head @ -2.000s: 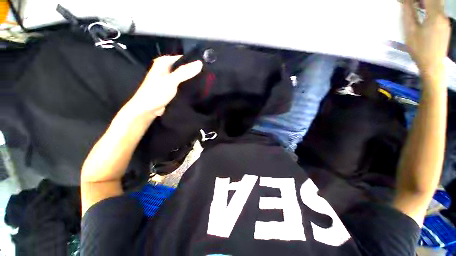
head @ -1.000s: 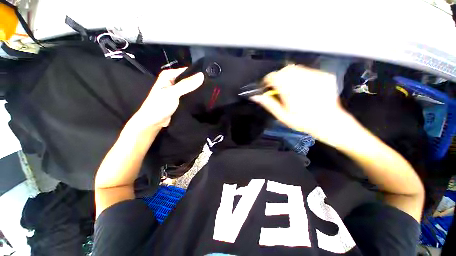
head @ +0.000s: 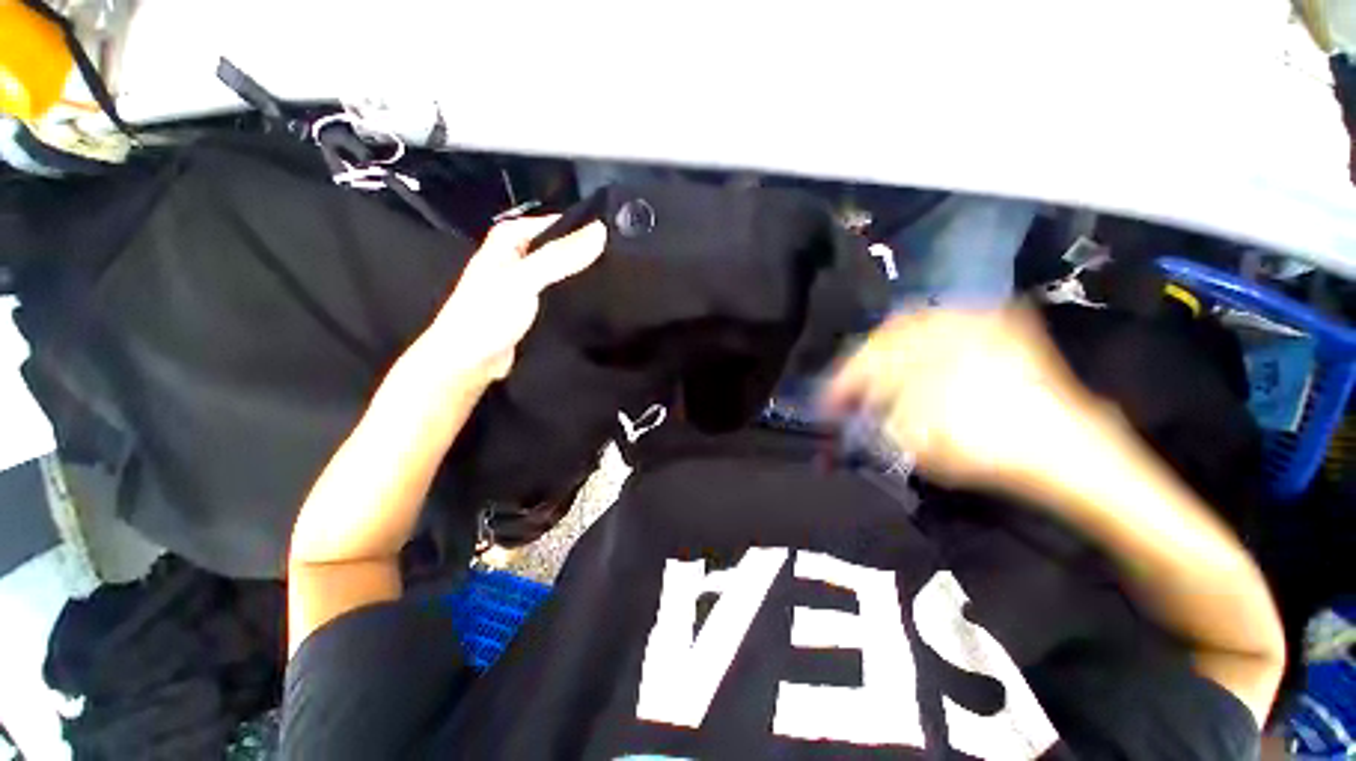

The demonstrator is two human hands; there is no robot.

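Note:
A black garment [head: 699, 283] lies over my lap below the table edge. A round dark button [head: 635, 219] shows near its upper edge. My left hand [head: 547, 256] pinches the folded garment edge between thumb and fingers, just left of the button. My right hand [head: 930, 390] is blurred by motion, to the right of the garment and above my jeans. Its fingertips are smeared, and I cannot tell whether it holds anything. No red mark shows on the cloth.
The white table [head: 833, 104] crosses the top. A black strap and a white cord loop [head: 357, 137] hang at its left edge. Black cloth spreads at left. A blue basket [head: 1306, 390] stands at right, another [head: 498, 617] at lower left. An orange item [head: 33, 63] is at upper left.
My right hand came from the table to the garment with a pointed silver tool, then moved down and right. The red mark beside the button is gone from view. My left hand keeps its pinch.

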